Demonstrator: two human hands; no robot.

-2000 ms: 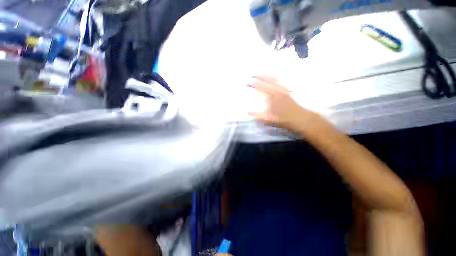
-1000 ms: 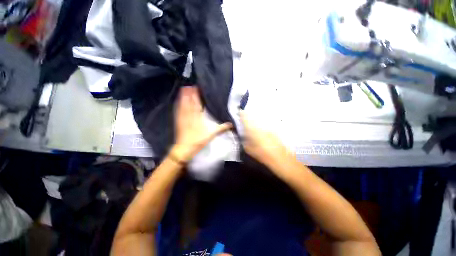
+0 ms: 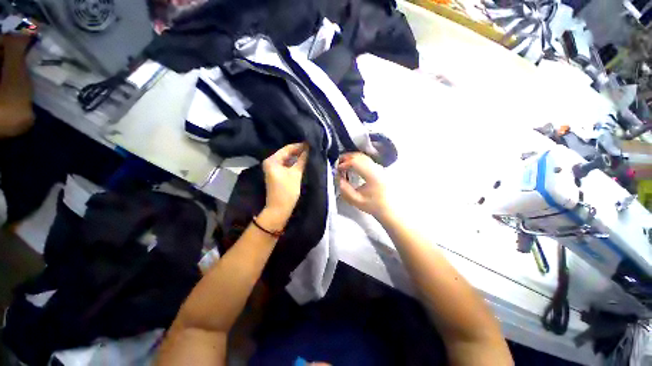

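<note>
A black and white garment [image 3: 286, 107] lies on the white table left of the sewing machine, and part of it hangs over the front edge. My left hand [image 3: 284, 179] pinches its black cloth between thumb and fingers. My right hand [image 3: 363, 180] pinches the white-edged seam beside it. The two hands are a short gap apart. A dark and white band runs up the cloth from between them. The fingertips partly hide the pinched spots.
The white sewing machine [image 3: 565, 193] with a blue stripe stands at the right. Black scissors [image 3: 557, 311] and a slim yellow-green tool [image 3: 540, 256] lie before it. A heap of dark garments [image 3: 121, 264] is at lower left. Another person's arm [image 3: 14, 86] shows at the left edge.
The view has turned and shifted left. The garment is more spread out on the table, its banded edge now showing. Both hands have gone from flat or blurred on the cloth to pinching it.
</note>
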